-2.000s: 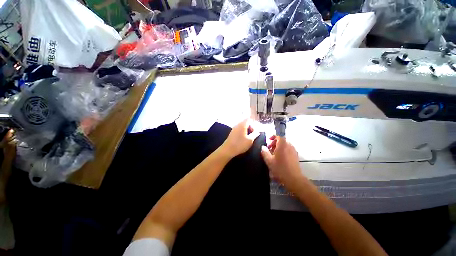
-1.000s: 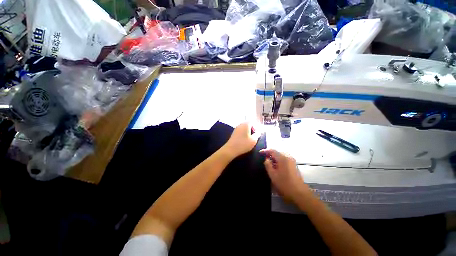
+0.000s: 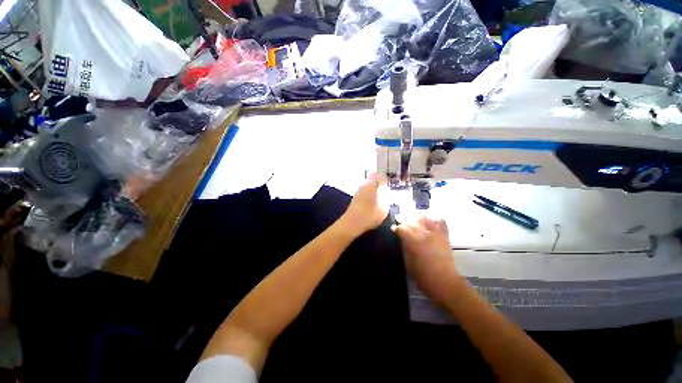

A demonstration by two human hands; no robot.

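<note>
Black fabric (image 3: 247, 254) covers the left part of the white table and hangs down over my lap. Its right edge runs up to the needle area of the white JACK sewing machine (image 3: 501, 138). My left hand (image 3: 368, 203) lies on the fabric just left of the presser foot, its fingertips lost in the lamp's glare. My right hand (image 3: 425, 238) is at the fabric's right edge, just in front of the presser foot (image 3: 396, 196), fingers bent down onto it. The needle and the exact fingertip contact are washed out by bright light.
Dark thread snips (image 3: 506, 212) lie on the machine bed. A ruler scale (image 3: 538, 295) runs along the front edge. A brown wooden surface (image 3: 161, 224), a grey vented housing (image 3: 60, 163) and crumpled plastic bags (image 3: 90, 239) are at left. More bags (image 3: 374, 48) lie behind.
My right hand's fingers have drawn closer together and lie flatter near the presser foot. My left hand has moved slightly forward beside the needle area. The view has shifted slightly.
</note>
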